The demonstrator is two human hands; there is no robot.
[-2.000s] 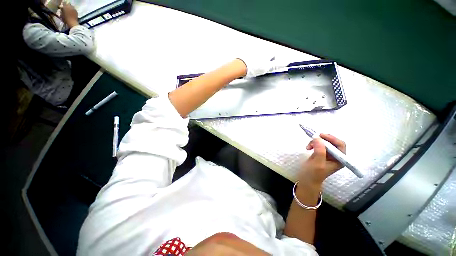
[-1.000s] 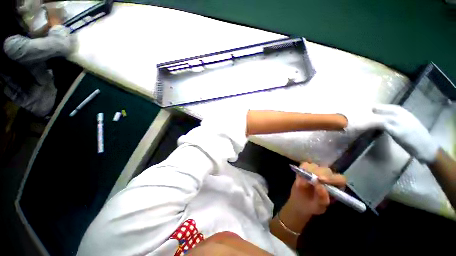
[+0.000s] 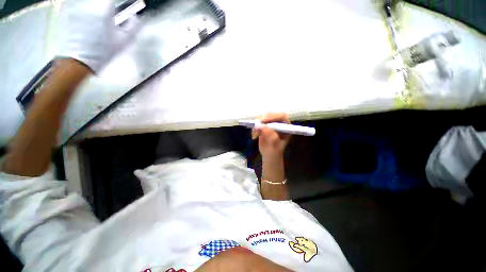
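Observation:
A grey metal chassis [image 3: 160,50] with a black edge lies slanted on the white padded bench at the upper left. My left hand [image 3: 98,34], in a white glove, is over its far side; it is blurred and its fingers are unclear, so I cannot tell whether it grips the chassis. My bare right hand [image 3: 273,138] holds a white paint marker [image 3: 293,128] just off the bench's near edge, tip pointing left. The marker does not touch the chassis.
The bench [image 3: 298,58] curves across the view. Clear wrap and yellowish tape [image 3: 402,74] show at its right. Below is a blue stool-like object [image 3: 367,159]. A person's white sleeve [image 3: 458,159] is at the right edge.
The view has shifted. My left hand has gone from the right-hand chassis to the left one. The right-hand chassis and the other gloved hand on it are out of view. My right hand still holds the marker.

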